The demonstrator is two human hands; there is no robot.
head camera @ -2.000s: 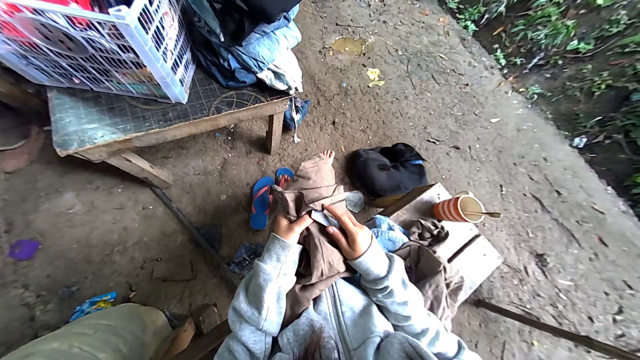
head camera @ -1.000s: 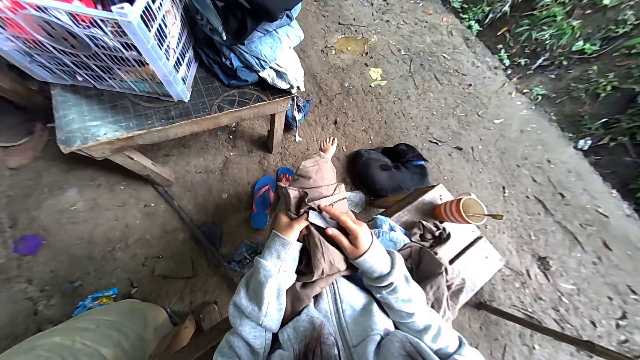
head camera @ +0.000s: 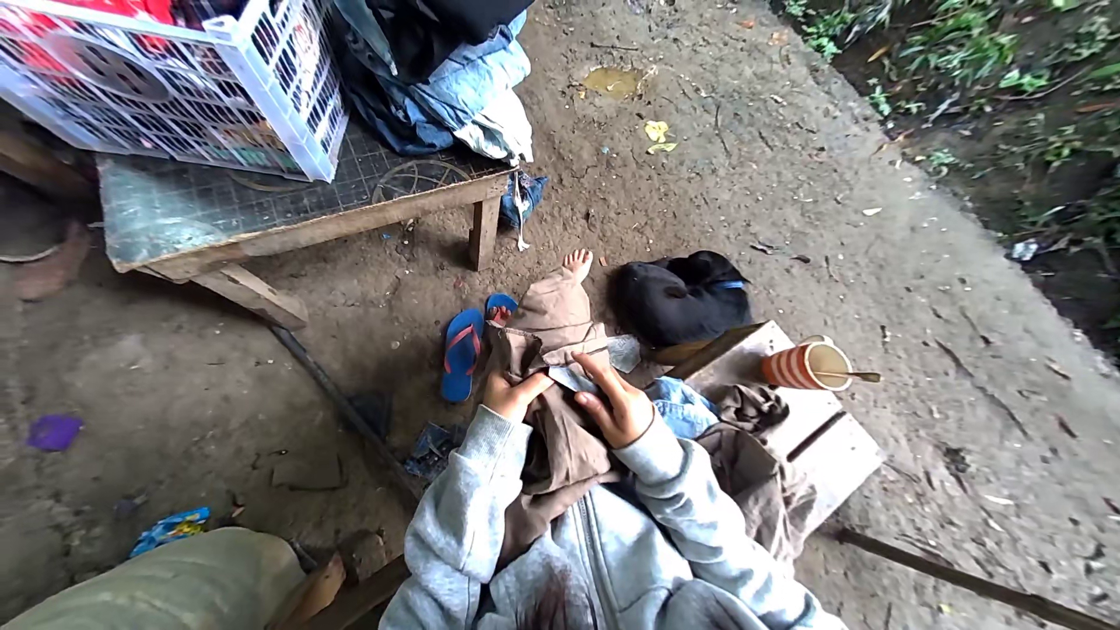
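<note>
Brown cloth [head camera: 564, 437] lies across my lap and over my leg, with a bare foot beyond it. My left hand [head camera: 514, 394] grips a fold of this cloth. Across from it, my right hand [head camera: 617, 402] holds the cloth together with a small pale, flat piece [head camera: 573, 378], whose material I cannot tell. That piece lies between the two hands, partly covered by the right fingers. A translucent plastic piece [head camera: 623, 353] shows just beyond the right hand.
A black dog [head camera: 682, 297] lies curled near a wooden bench [head camera: 840, 464] bearing a striped cup [head camera: 792, 367] and clothes. Blue flip-flops [head camera: 461, 354] rest on the ground. A low table [head camera: 306, 229] holds a plastic crate [head camera: 280, 105] and a heap of clothes [head camera: 481, 79].
The pale piece between my hands lies lower and is more covered by cloth and fingers than one second ago. Both hands remain in about the same place.
</note>
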